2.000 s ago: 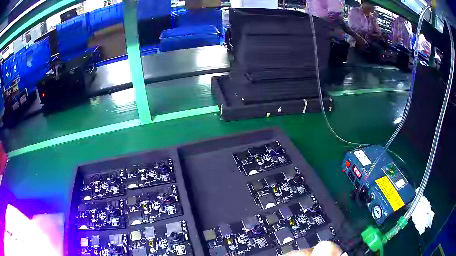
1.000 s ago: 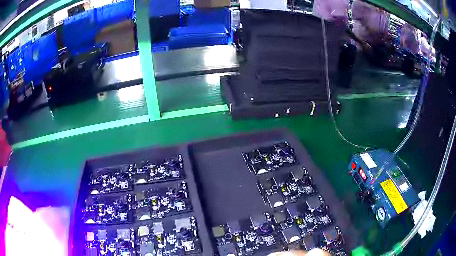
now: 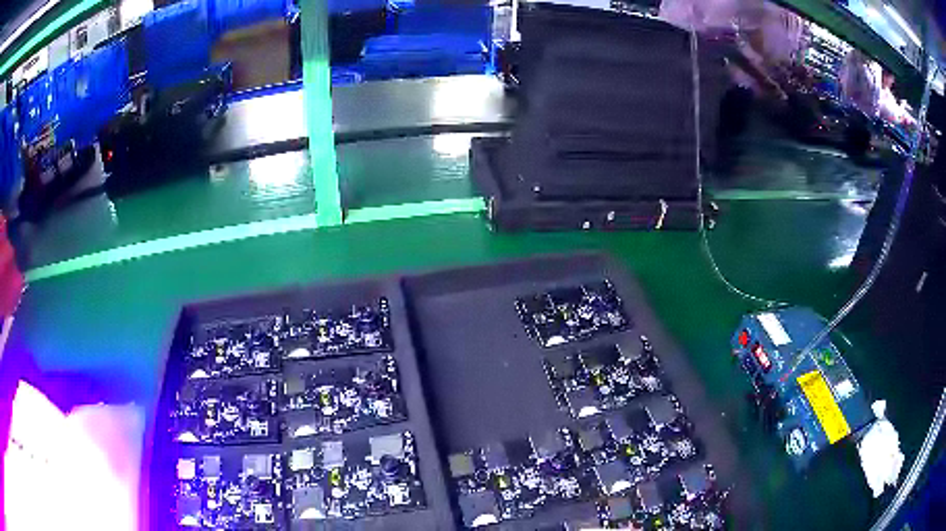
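A black foam tray lies in front of me, cut off by the bottom edge. Its left section holds several circuit boards in two columns. Its right section holds several more boards along the right side and lower part; its upper left part shows bare tray floor. A blue controller box with a yellow label stands right of the tray. A clear hose hangs at the right and leaves the picture at the lower right. Neither my left hand nor my right hand is clearly in view.
A white-violet glow is at the lower left. A tall black tray stack stands behind the tray, beside a green post. A crumpled white tissue lies beside the blue box. People in pink clothing are in the background.
The view has shifted, so the tray and blue box appear further right. The fingertip at the bottom edge and the green hose fitting have gone out of view. The boards look unmoved in the tray.
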